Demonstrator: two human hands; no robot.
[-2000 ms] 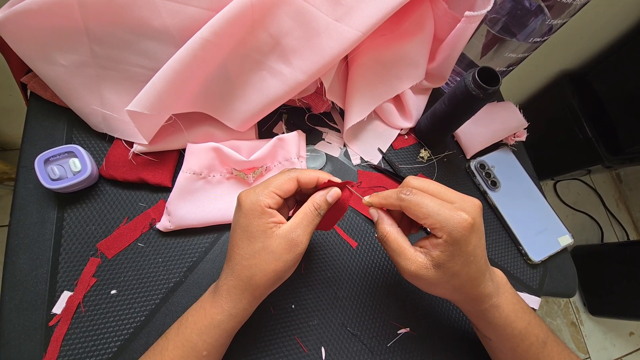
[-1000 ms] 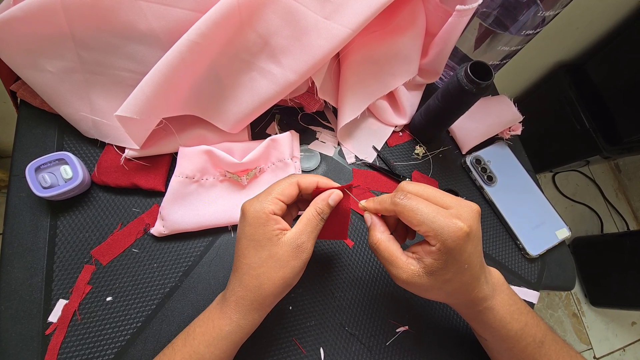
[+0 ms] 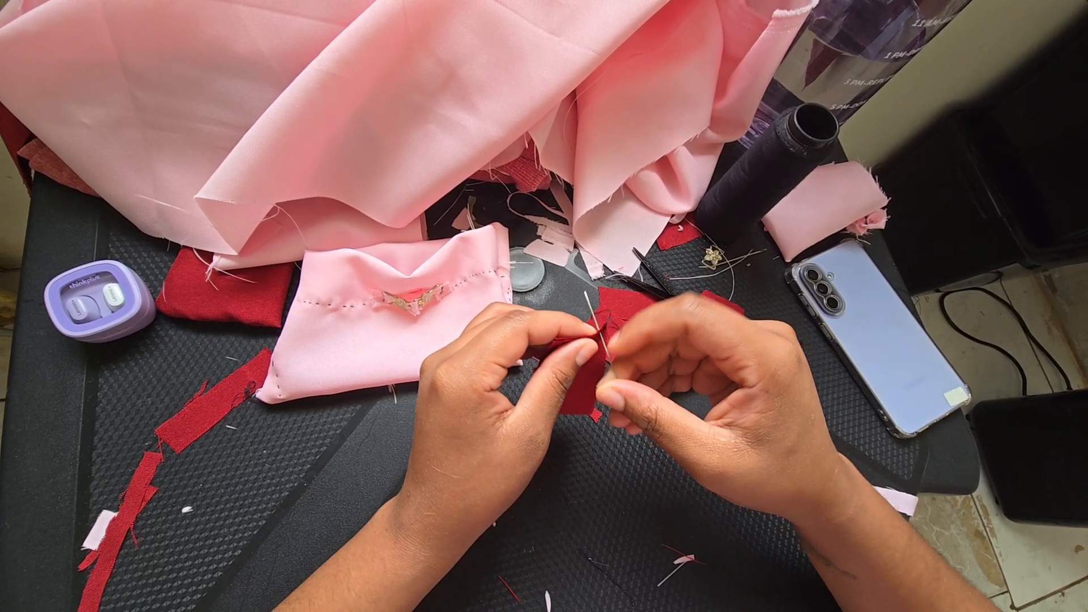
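Note:
My left hand point(image 3: 501, 391) pinches a small piece of dark red fabric point(image 3: 581, 393) between thumb and forefinger. A sewing needle point(image 3: 593, 316) stands nearly upright at the fabric's edge, its upper end above the left fingertips. My right hand point(image 3: 714, 391) is just to the right, thumb and forefinger apart beside the needle; whether it touches the needle is unclear. Behind the hands lie more red fabric scraps point(image 3: 625, 304). A stitched pink fabric pouch point(image 3: 374, 340) with a small gold-toned trim lies left of them.
Pink cloth point(image 3: 357, 110) is heaped at the back. A black thread cone point(image 3: 765, 170) leans near a clear bottle point(image 3: 850, 59). A phone point(image 3: 880, 340) lies right, a purple earbud case point(image 3: 100, 316) left. Red strips point(image 3: 214, 399), a folded red piece point(image 3: 225, 289) and partly hidden scissors point(image 3: 650, 276) lie on the black table.
The thumb and forefinger of my right hand have parted; before, they were closed together at the fabric. The needle now shows more upright. My left hand keeps its pinch on the red fabric.

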